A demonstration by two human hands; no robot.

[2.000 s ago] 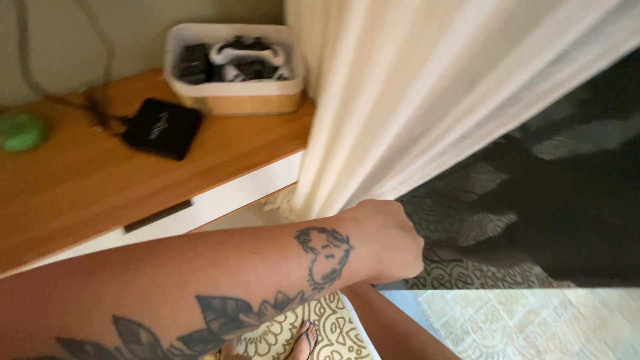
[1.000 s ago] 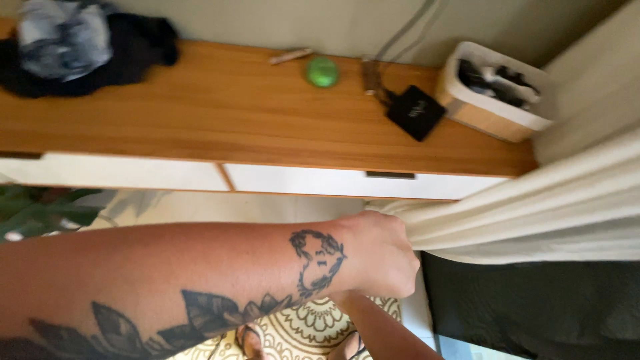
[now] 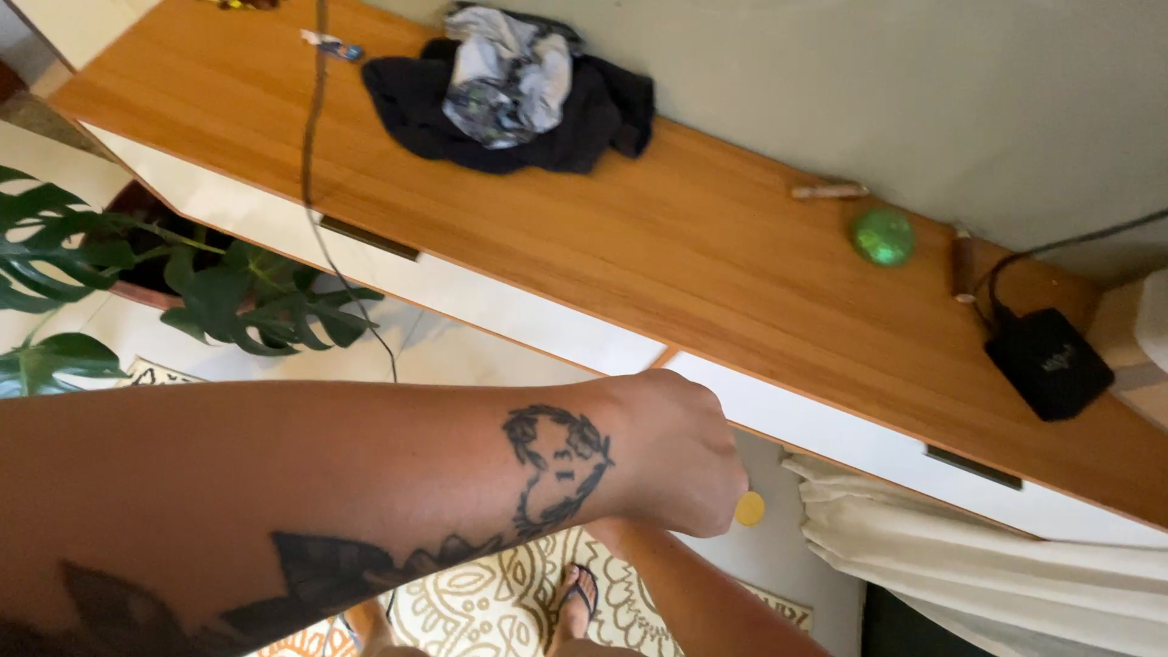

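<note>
My left hand (image 3: pixel 684 456) is at mid-view, curled into a fist with its back toward me; its fingers and anything inside them are hidden. A small round yellow thing (image 3: pixel 750 508) shows right beside the knuckles, and I cannot tell whether the hand touches it. The tattooed forearm crosses from the left. My right hand (image 3: pixel 604 531) is almost wholly hidden beneath the left wrist, its forearm rising from the bottom right. Beyond the fist stands a long wooden cabinet (image 3: pixel 730 274) with white drawer fronts.
Crumpled black and grey cloths (image 3: pixel 584 119), a green ball (image 3: pixel 882 237) and a black box (image 3: pixel 1049 363) with a cable lie on the cabinet. A potted plant (image 3: pixel 219 283) stands left. A pale curtain (image 3: pixel 894 520) hangs lower right. A thin cable (image 3: pixel 315 137) hangs over the cabinet's left part. A patterned rug (image 3: pixel 484 602) lies underfoot.
The view has swung left along the cabinet; the curtain and the box have slid right, and the cloths and plant show more fully. The left fist keeps its closed shape.
</note>
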